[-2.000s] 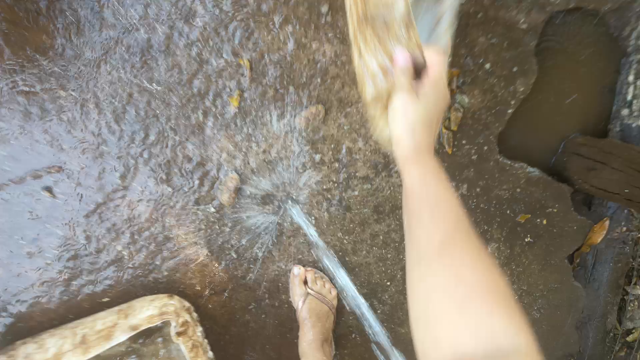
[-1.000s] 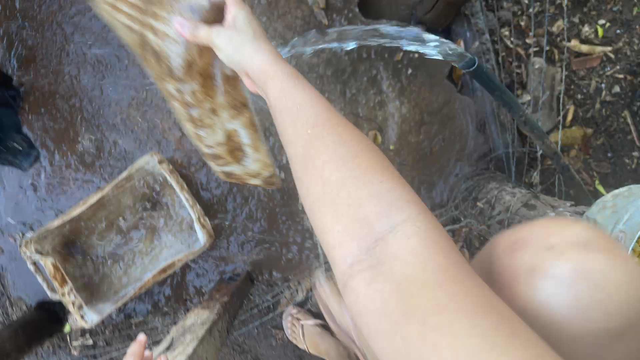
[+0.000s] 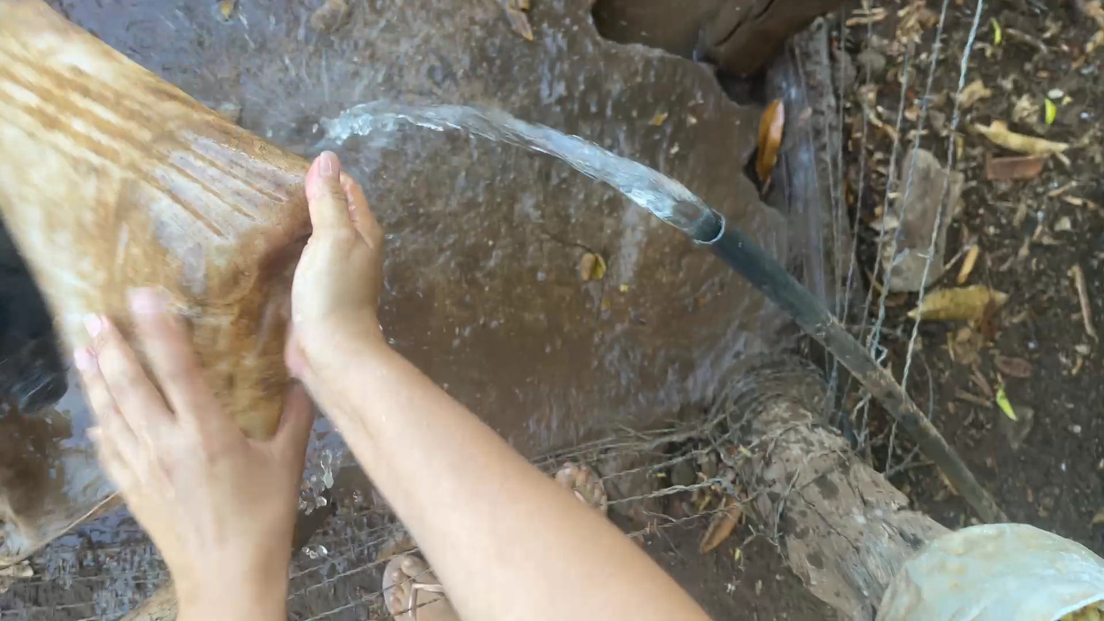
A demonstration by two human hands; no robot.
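A large wet, tan and brown ribbed piece [image 3: 172, 190], its material unclear, spans the upper left. My right hand [image 3: 336, 267] grips its right end, thumb up along the edge. My left hand [image 3: 172, 414] lies on its lower face with the fingers spread, a little blurred. Just beyond my right fingertips, a stream of water [image 3: 552, 142] arcs leftward out of a dark hose [image 3: 793, 293] and falls behind the piece.
Wire strands [image 3: 931, 216] run beside a wooden post [image 3: 828, 483] at the right. A pale plastic container [image 3: 992, 573] stands at the lower right. Wet brown ground [image 3: 517, 345] with a few leaves lies below; sandalled feet [image 3: 414, 582] show at the bottom. A dark hollow [image 3: 655, 26] is at the top.
One second ago only my right hand held the piece; now my left hand is on it too. The tray-like container seen then at lower left is largely out of sight.
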